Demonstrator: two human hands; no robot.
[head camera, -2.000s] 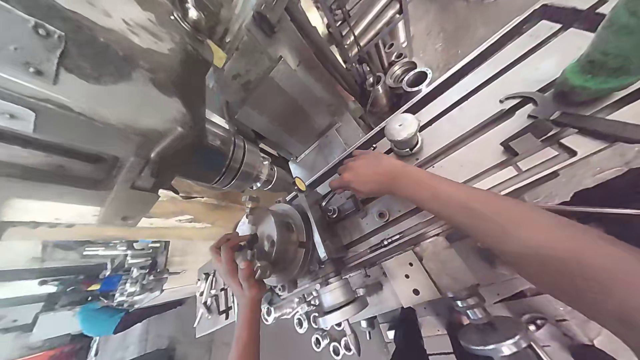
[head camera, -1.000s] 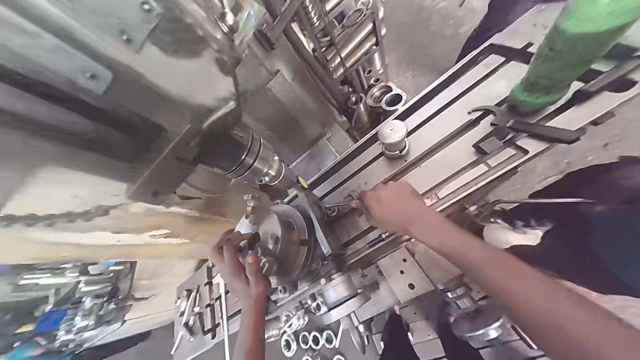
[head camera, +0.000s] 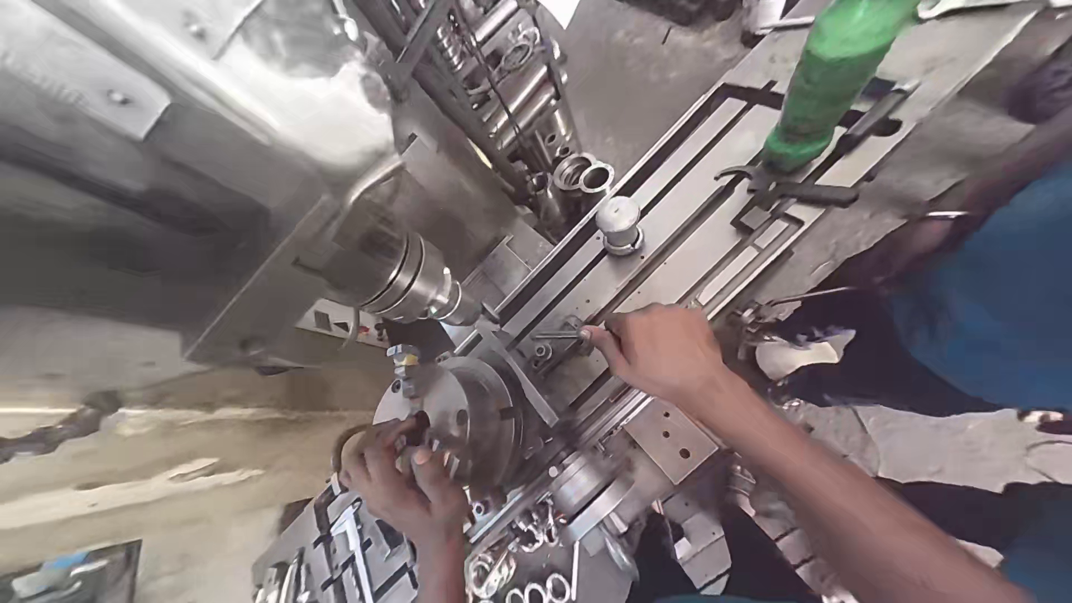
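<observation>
My left hand (head camera: 406, 481) rests with bent fingers on the front of a round steel chuck (head camera: 456, 419), which stands at the end of the milling machine's slotted table (head camera: 670, 260). What its fingertips grip there is hard to tell. My right hand (head camera: 662, 347) is closed on the end of a thin metal rod or wrench (head camera: 557, 335), whose far end lies near a bolt (head camera: 543, 352) beside the chuck's mounting plate. Above the chuck is the machine's spindle (head camera: 419, 280) with its tool holder. A brass-coloured fitting (head camera: 404, 360) stands at the chuck's upper edge.
A round metal piece (head camera: 620, 222) stands on the table. Farther right are a green bottle-like object (head camera: 825, 84) and an open-ended wrench (head camera: 796, 191). Metal rings (head camera: 536, 590) and tools lie below the chuck. Tubes and rings fill a rack behind. A person in blue (head camera: 988, 293) is at the right.
My right hand has drawn back from the bolt area, and the rod in its fingers now shows. My left hand stays at the chuck. The view has shifted.
</observation>
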